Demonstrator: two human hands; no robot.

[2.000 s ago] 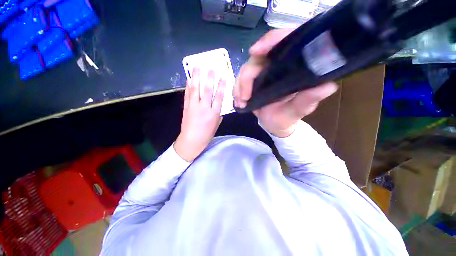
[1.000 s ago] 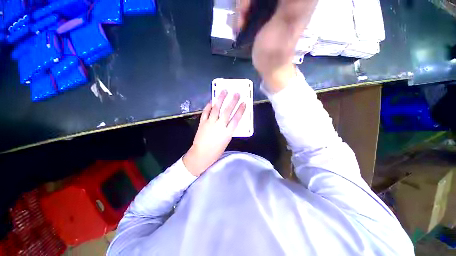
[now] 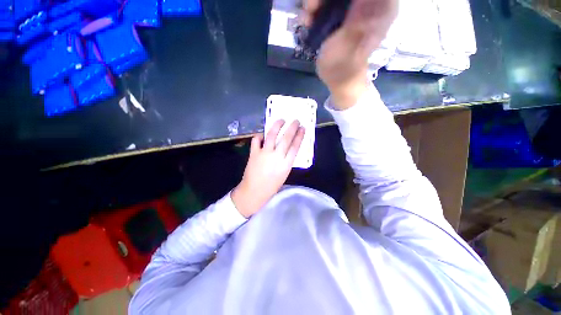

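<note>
A white back cover plate (image 3: 291, 111) lies at the bench's front edge, partly over it, with small holes at its corners. My left hand (image 3: 270, 161) rests on the plate with its fingers spread over the lower part and holds it. What is under the plate is hidden. My right hand (image 3: 354, 46), blurred, grips the black electric screwdriver (image 3: 329, 17) above the screw feeder (image 3: 289, 56). The screwdriver's tip is too blurred to make out.
Stacks of white cover plates (image 3: 424, 37) stand right of the feeder. Blue wrapped blocks (image 3: 86, 52) lie at the bench's back left. A brown cardboard box (image 3: 440, 154) stands below the front edge at right. A red stool (image 3: 92, 258) is on the floor at left.
Since two seconds ago, my right hand and the screwdriver have moved from beside the plate up to the feeder. The plate now stands straighter. My left hand stays on it.
</note>
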